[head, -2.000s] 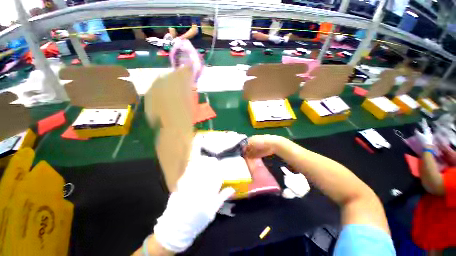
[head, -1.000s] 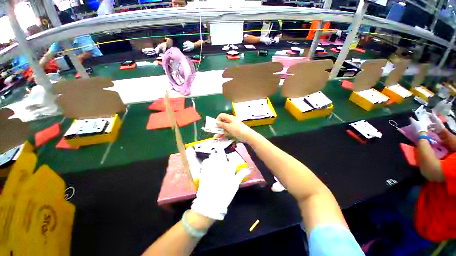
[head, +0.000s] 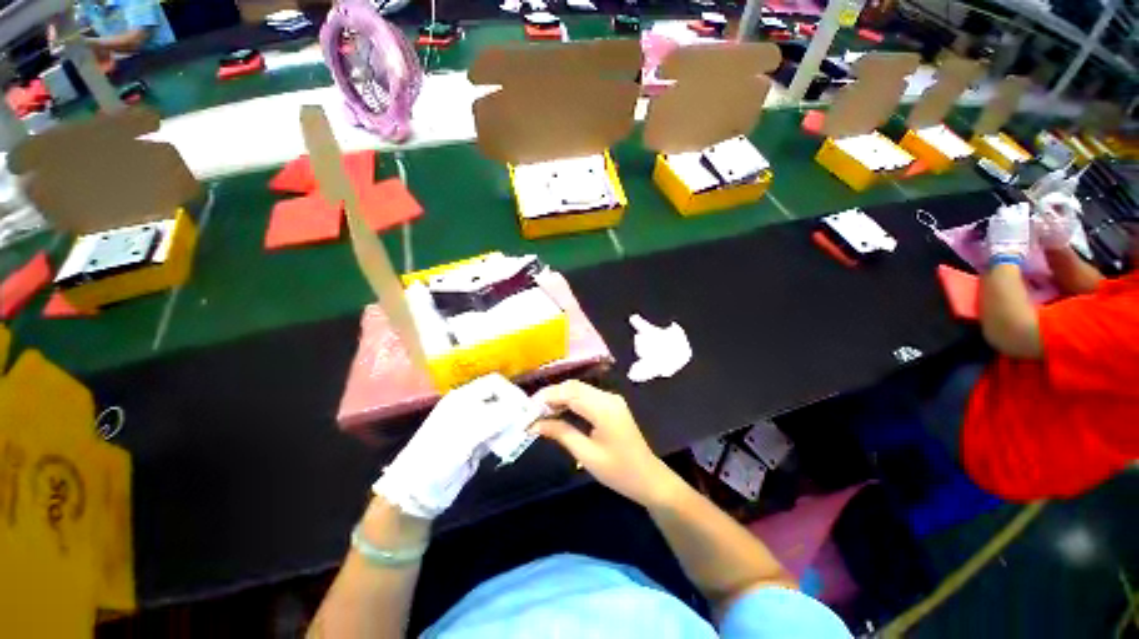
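My left hand (head: 452,447), in a white glove, and my bare right hand (head: 600,431) meet in front of the box. Their fingertips pinch a small whitish plastic bag (head: 517,433) between them. A yellow retail box (head: 502,352) sits on a pink-wrapped pad (head: 381,371) with its brown lid (head: 362,243) standing open on the left. White contents and a dark accessory (head: 485,295) lie inside the box. Neither hand touches the box contents.
A crumpled white glove or wrap (head: 658,347) lies right of the pad. Open yellow boxes (head: 568,200) and red-orange pads (head: 306,222) are on the green belt. Yellow cartons (head: 56,487) stand at far left. A person in red (head: 1055,387) works at right.
My right hand has come back from beyond the box to near my body, and my left hand has left the box. Both now hold the small bag. The view has tilted down.
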